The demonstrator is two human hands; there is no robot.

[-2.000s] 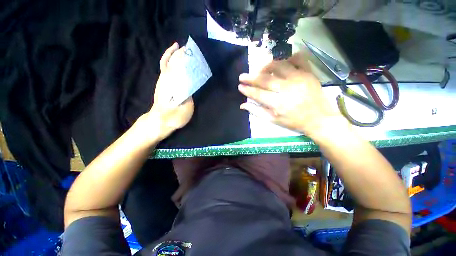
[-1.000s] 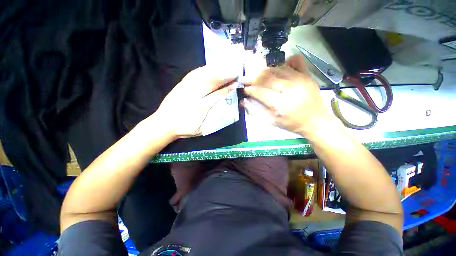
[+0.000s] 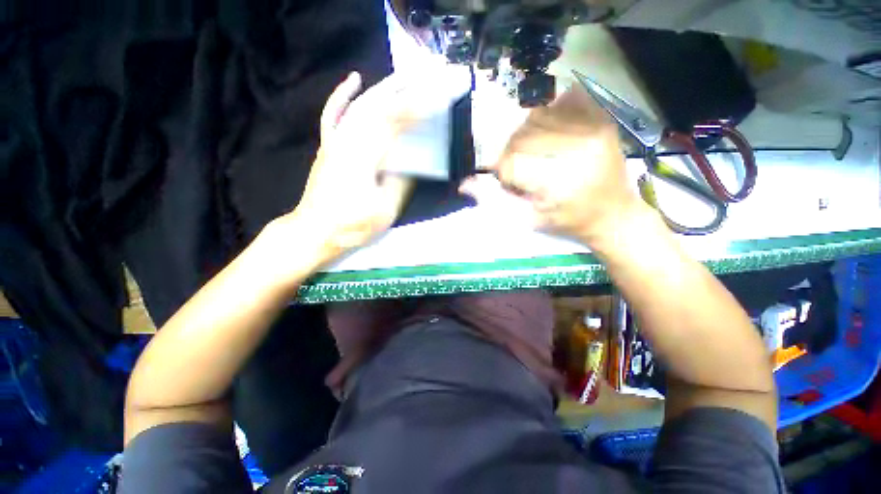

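My left hand (image 3: 359,169) holds a small pale grey-white piece (image 3: 423,145) together with the edge of the black cloth (image 3: 430,205), just in front of the sewing machine head (image 3: 483,29). The pale piece is blurred and lies against a narrow dark edge on its right. My right hand (image 3: 565,166) is right of that edge, its fingertips bent toward the cloth. It is blurred, and I cannot tell if it grips the cloth. The needle area is partly dark, with bright light below it.
Fabric shears (image 3: 667,140) lie right of my right hand, beside a dark flat rectangle (image 3: 676,82). Black garments (image 3: 155,145) heap at left. A green tape measure (image 3: 454,282) runs along the table's front edge. Below are a bottle (image 3: 586,357) and a blue basket (image 3: 850,338).
My left hand brought the pale piece rightward to the machine, then moved slightly back left. The black cloth's near edge has lifted away from the table's front, showing white surface. My right hand stays close by.
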